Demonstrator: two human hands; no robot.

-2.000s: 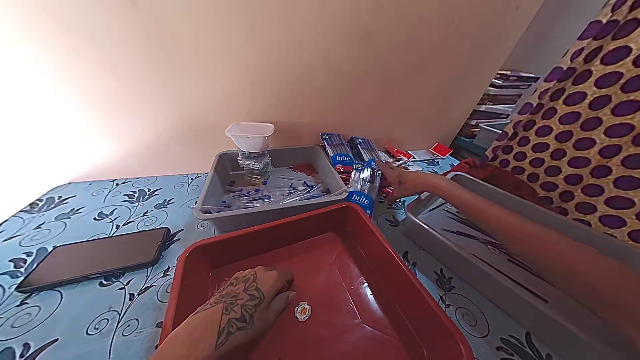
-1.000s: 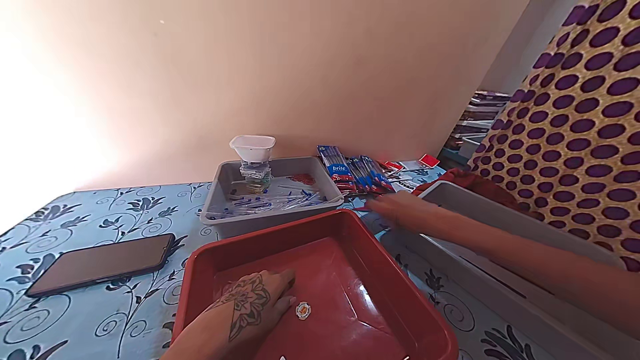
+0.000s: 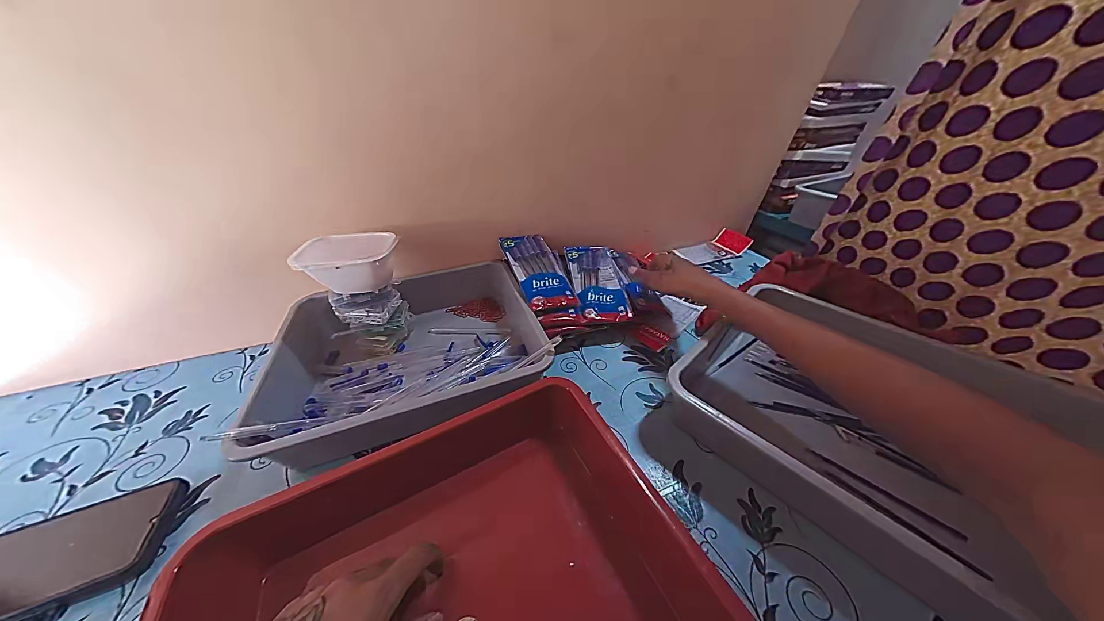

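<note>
My left hand (image 3: 371,586) rests low inside the red plastic tray (image 3: 552,405), with part of it cut off by the lower edge of the view. A small pale piece beside it barely shows. My right hand (image 3: 677,278) reaches out to the packs of Brite pens at the back and is at the rightmost pack (image 3: 640,293); whether its fingers grip it is unclear. Two more pen packs (image 3: 542,280) (image 3: 599,289) lie just left of that hand. The grey tray (image 3: 293,345) on the left holds clear pen barrels with blue parts (image 3: 388,379).
A white tub (image 3: 349,259) sits on stacked clear containers in the left grey tray. A phone (image 3: 86,539) lies at left. Thin dark refills (image 3: 888,483) lie in the right grey tray (image 3: 733,448). Dark red cloth (image 3: 828,289) bunches behind it, below a dotted curtain (image 3: 975,172).
My right hand has moved back and to the right, along the pen packs. The packs lie more spread out side by side than two seconds ago. My left hand stays in the red tray.
</note>
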